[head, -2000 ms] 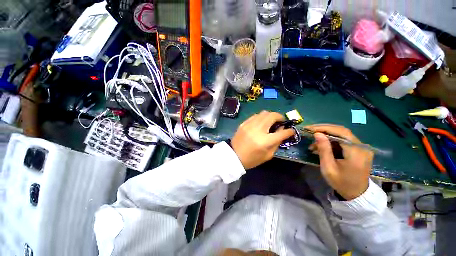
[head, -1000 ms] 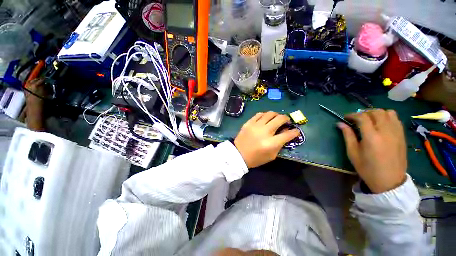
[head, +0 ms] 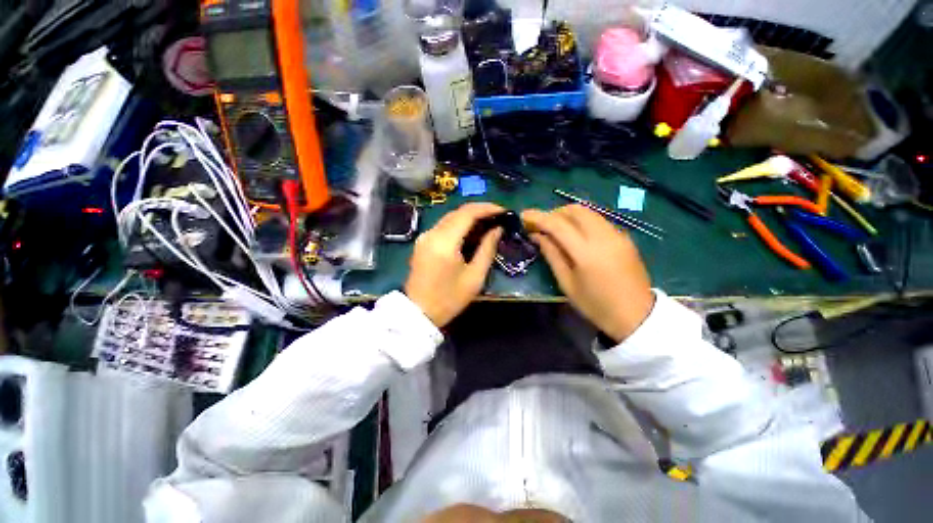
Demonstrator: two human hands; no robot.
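A small dark smartwatch housing (head: 515, 253) with a shiny rim is held between my two hands near the bench's front edge. My left hand (head: 450, 263) grips it from the left, fingers curled over its top. My right hand (head: 593, 266) has its fingertips at the housing's upper right side. The fingers hide part of the housing. The silver tweezers (head: 611, 212) lie on the green mat behind my right hand. The yellow-edged block is not visible.
Left are an orange multimeter (head: 256, 133), white cables (head: 189, 209), a parts tray (head: 169, 342) and another dark watch unit (head: 400, 220). Behind are clear cups (head: 407, 143), a white bottle (head: 447, 92) and a blue box (head: 527, 100). Orange-handled cutters (head: 767, 220) and blue-handled pliers (head: 815, 245) lie right.
The view has turned to the right. The tweezers now lie on the mat. My right hand has moved left to the housing, which my left hand still holds.
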